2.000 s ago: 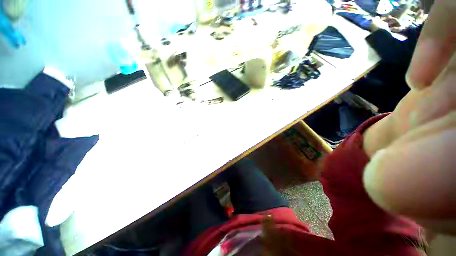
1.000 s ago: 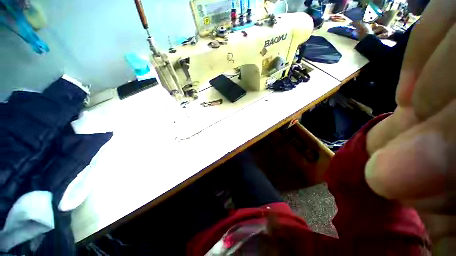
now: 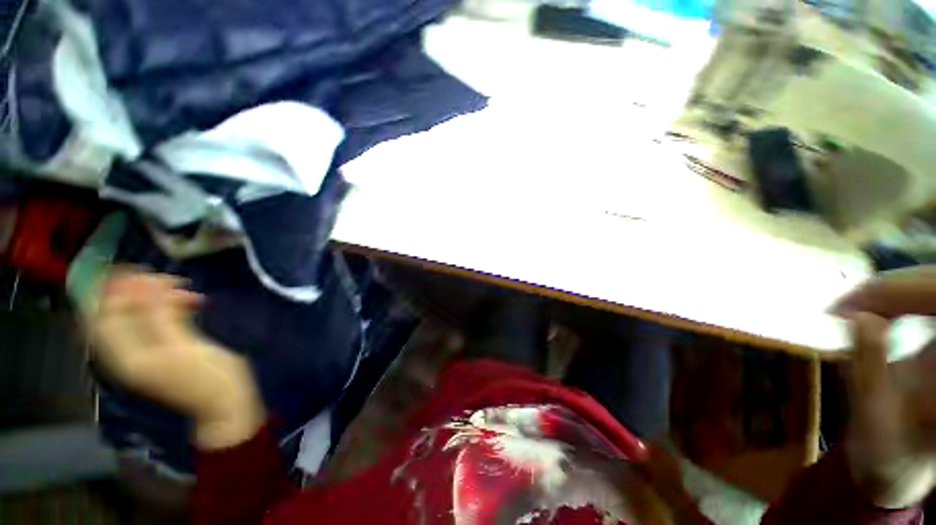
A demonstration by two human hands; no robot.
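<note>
Navy quilted pieces [image 3: 257, 51] with white cloth parts [image 3: 262, 144] lie piled at the left of the table and hang over its front edge. My left hand [image 3: 169, 349] is blurred, low at the left, in front of the hanging navy cloth and beside a pale strip [image 3: 94, 256]; whether it grips anything cannot be told. My right hand [image 3: 888, 379] is blurred and cut off by the right edge, near the table's front edge. A white patch shows by its fingers; whether it is held is unclear.
The cream sewing machine [image 3: 862, 103] stands at the upper right, blurred. A black phone [image 3: 778, 169] lies on its bed beside a slim brownish tool [image 3: 713, 172]. A dark flat object [image 3: 578, 25] lies at the back of the white table [image 3: 575, 226].
The view has swung left and down, so the navy pile sits nearer the centre. My left hand has come into view. My right hand is lower and farther from the camera.
</note>
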